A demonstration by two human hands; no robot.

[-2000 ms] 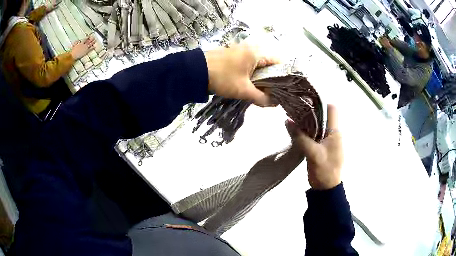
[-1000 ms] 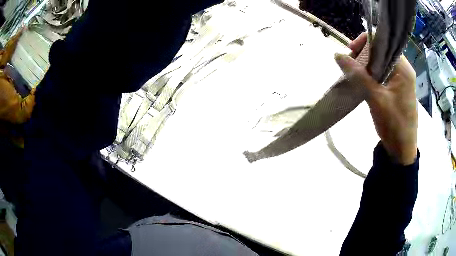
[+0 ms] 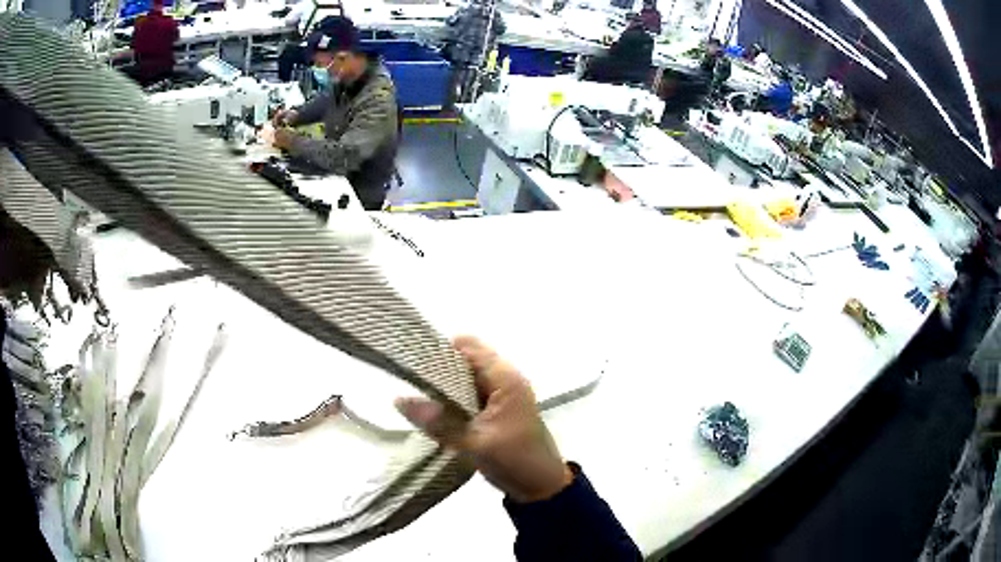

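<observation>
A thick strap bundle (image 3: 236, 236) of grey-beige ribbed webbing runs from the upper left corner down to my right hand (image 3: 494, 423). My right hand is closed around the bundle near the middle of the view. Below the hand, the bundle's tail spreads toward the lower left over the white table. My left hand is not visible; the bundle's upper end leaves the picture at the left. Metal hooks (image 3: 101, 312) hang from strap ends at the left edge. A single strap (image 3: 288, 422) with a hook lies behind the bundle.
Loose straps (image 3: 104, 461) lie at the table's lower left. A dark bagged clump (image 3: 724, 433), a small digital scale (image 3: 791, 348) and yellow material (image 3: 754, 217) lie on the white table (image 3: 659, 439) to the right. A masked person (image 3: 357, 110) works across the table, near sewing machines.
The view has swung right and up. The bundle is now stretched from my right hand to the upper left. My left hand, seen gripping the bundle two seconds ago, is out of sight.
</observation>
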